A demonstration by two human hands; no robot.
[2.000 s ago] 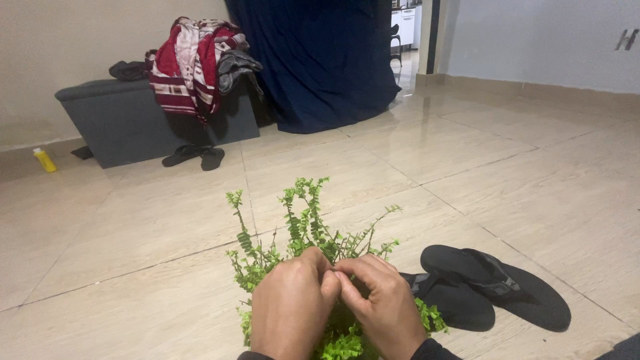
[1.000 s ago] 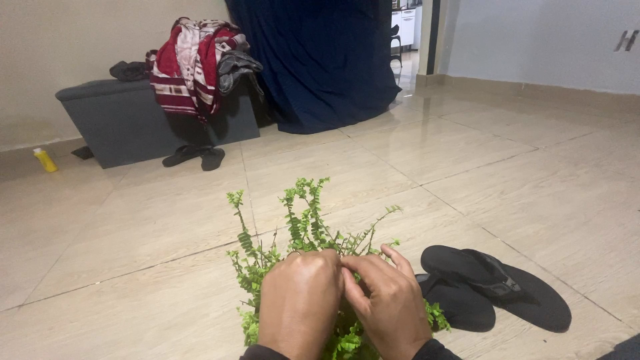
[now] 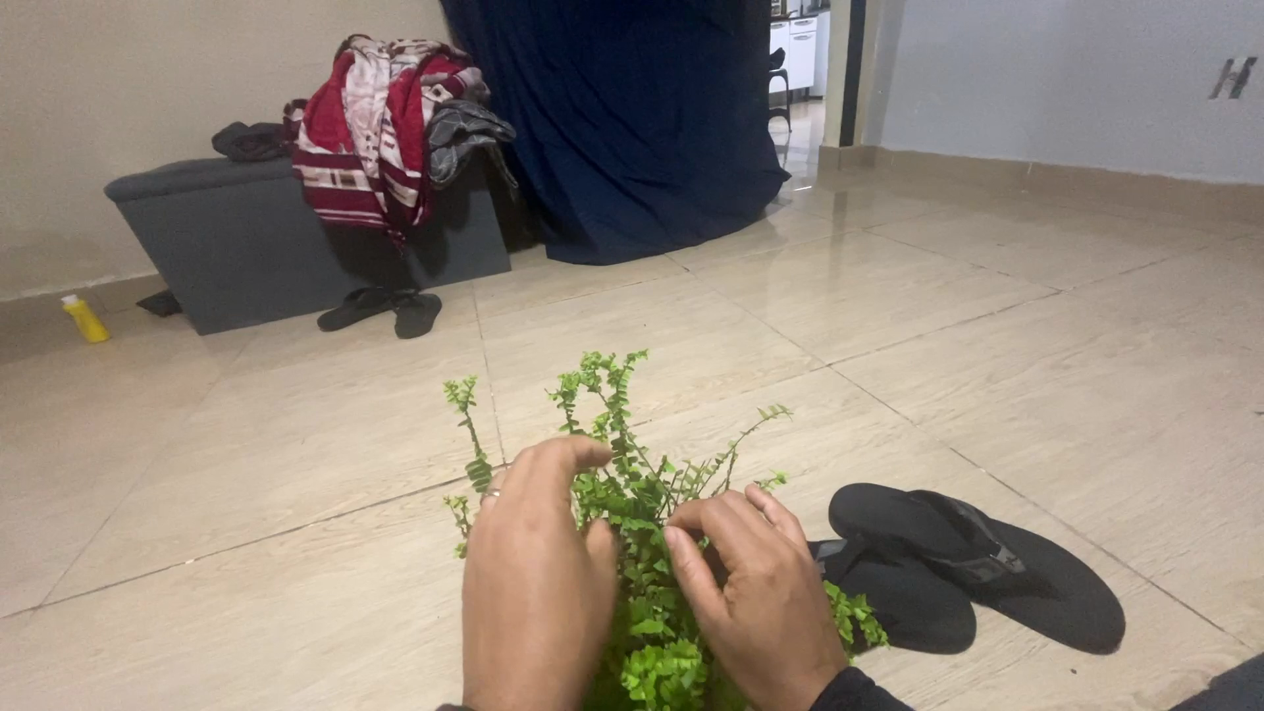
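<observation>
A leafy green fern-like plant (image 3: pixel 647 583) rises from the bottom middle of the head view; its base is out of sight. My left hand (image 3: pixel 543 573) is at the plant's left side, thumb and fingers apart, with nothing visible held and a ring on one finger. On the right side of the fronds, my right hand (image 3: pixel 755 583) has its thumb and index finger brought close together near the leaves. Whether anything is between those fingertips cannot be seen. Small-leaved stems stand up beyond both hands.
Black flip-flops (image 3: pixel 1037 573) lie on the tiled floor (image 3: pixel 296 434) right of the plant. Farther back are a grey bench (image 3: pixel 247 257) with a red and white cloth (image 3: pixel 365 148), another dark pair of flip-flops (image 3: pixel 417 314), a yellow bottle (image 3: pixel 87 320) and a dark blue curtain (image 3: pixel 632 128).
My hands, together at the fingertips in the earlier frames, are now apart. The left hand's fingers have spread from their curled pose.
</observation>
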